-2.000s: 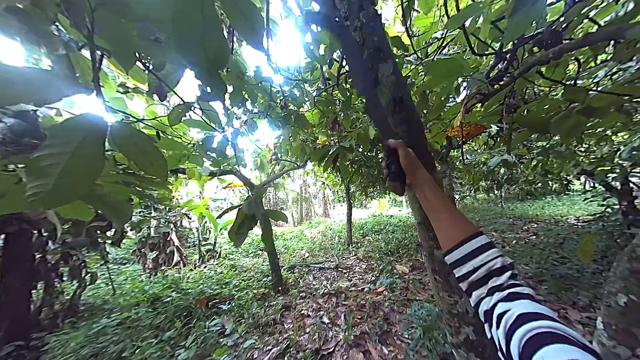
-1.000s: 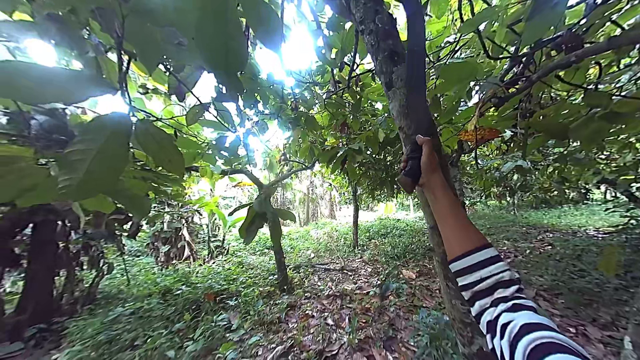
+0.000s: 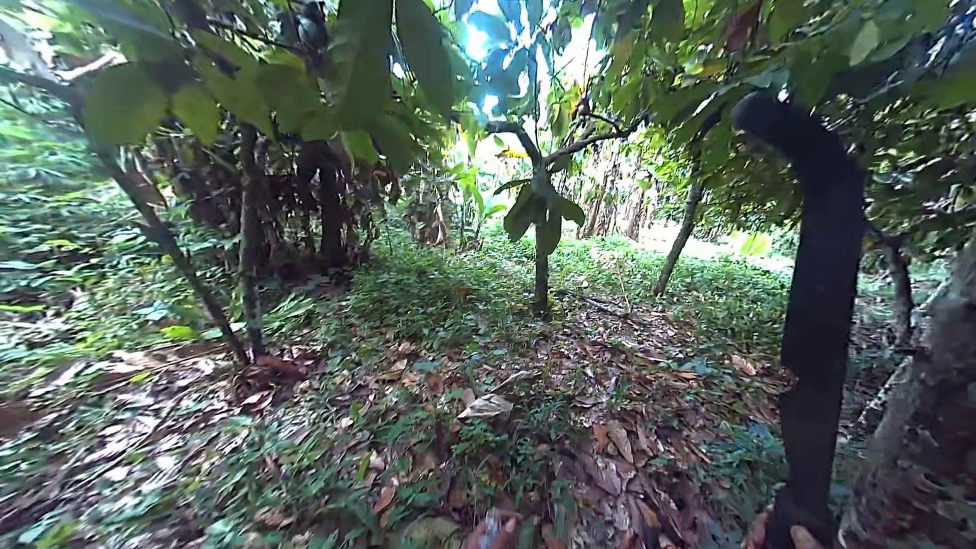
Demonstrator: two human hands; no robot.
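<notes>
At the bottom right edge, my right hand [image 3: 797, 536] is closed around the lower end of a dark machete [image 3: 820, 305]. Its broad blade stands nearly upright, and the tip hooks to the left among the leaves. Only the fingers of this hand show. My left hand [image 3: 494, 530] is at the bottom edge, left of the machete, above the leaf litter. A small pale, shiny thing shows between its fingers, too blurred to name, and most of the hand is cut off by the frame.
A thick tree trunk [image 3: 915, 404] leans close on the right. A small forked tree [image 3: 541, 267] stands ahead, with slender trunks [image 3: 250, 244] to the left. Leaves [image 3: 366, 69] hang low overhead. Dry leaves [image 3: 610, 473] and low green plants cover the ground.
My right hand, earlier raised beside the leaning trunk with the tool's dark handle, is now low at the right. My left hand has come into view. The view has swung left.
</notes>
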